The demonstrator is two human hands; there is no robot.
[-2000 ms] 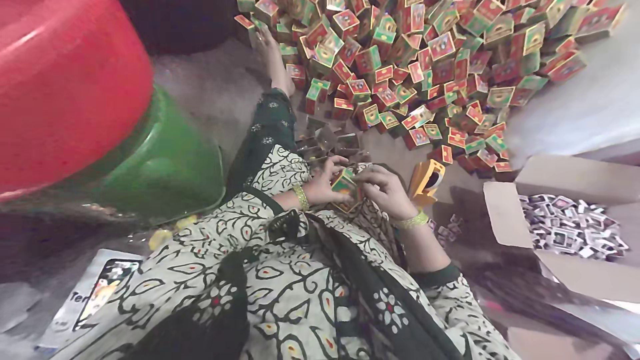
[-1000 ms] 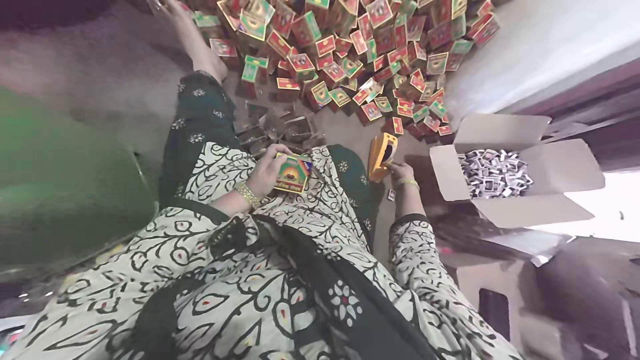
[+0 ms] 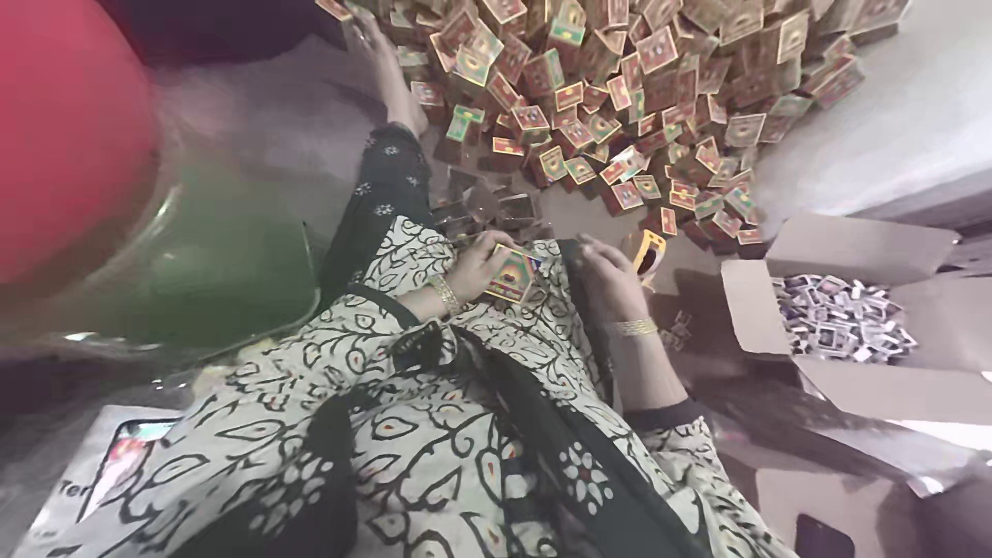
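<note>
My left hand (image 3: 474, 270) grips a small printed cardboard box (image 3: 512, 275) above my lap, its green, red and yellow face turned up. To the right, over my knee, is my right hand (image 3: 608, 271), its fingers bent; whether something small is between them cannot be made out. Just beyond that hand a yellow tape dispenser or similar yellow holder (image 3: 648, 254) stands on the floor. A large heap of similar printed boxes (image 3: 577, 132) spreads out in front of me. Clear, crumpled-looking packets (image 3: 484, 208) lie between my legs and the heap.
An open carton (image 3: 756, 306) at the right holds many small, pale-edged pieces. A few such pieces (image 3: 676, 332) lie on the floor beside it. A red tub (image 3: 66, 139) and a green one (image 3: 225, 256) stand at the left. A dark phone (image 3: 823, 536) lies at the lower right.
My right hand has moved from the yellow object back toward my lap. My left hand still holds the printed box. Two seconds ago both hands were together at it. The view has shifted.
</note>
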